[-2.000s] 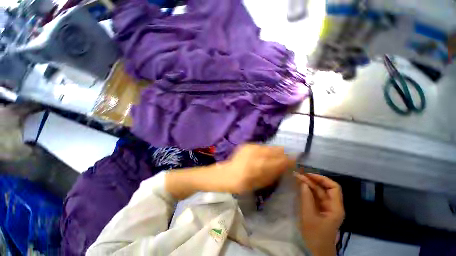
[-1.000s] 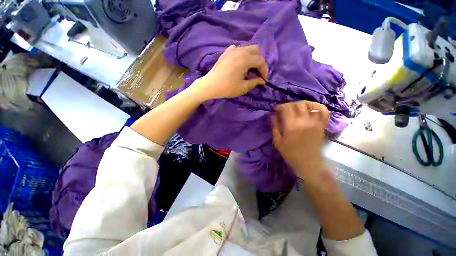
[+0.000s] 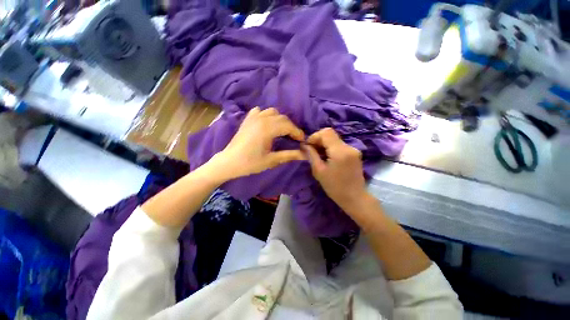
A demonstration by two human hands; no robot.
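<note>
The purple gathered garment lies in a heap on the white machine table, left of the sewing machine head. Its puckered rows run toward the right end of the heap. My left hand and my right hand meet over the garment, with fingertips nearly touching. Both pinch a thin dark strip at the middle of the cloth. Most of the strip is hidden by the fingers. Part of the garment hangs over the table's front edge toward my lap.
The white sewing machine head stands at the right, with green-handled scissors beside it. Brown cardboard lies left of the garment. A neighbouring machine is at upper left. A purple bundle and a blue crate are below left.
My hands were apart a second ago, the left up on the dark strip and the right flat on the cloth. They have come together, the right now pinching. Earlier, both were at the lap.
</note>
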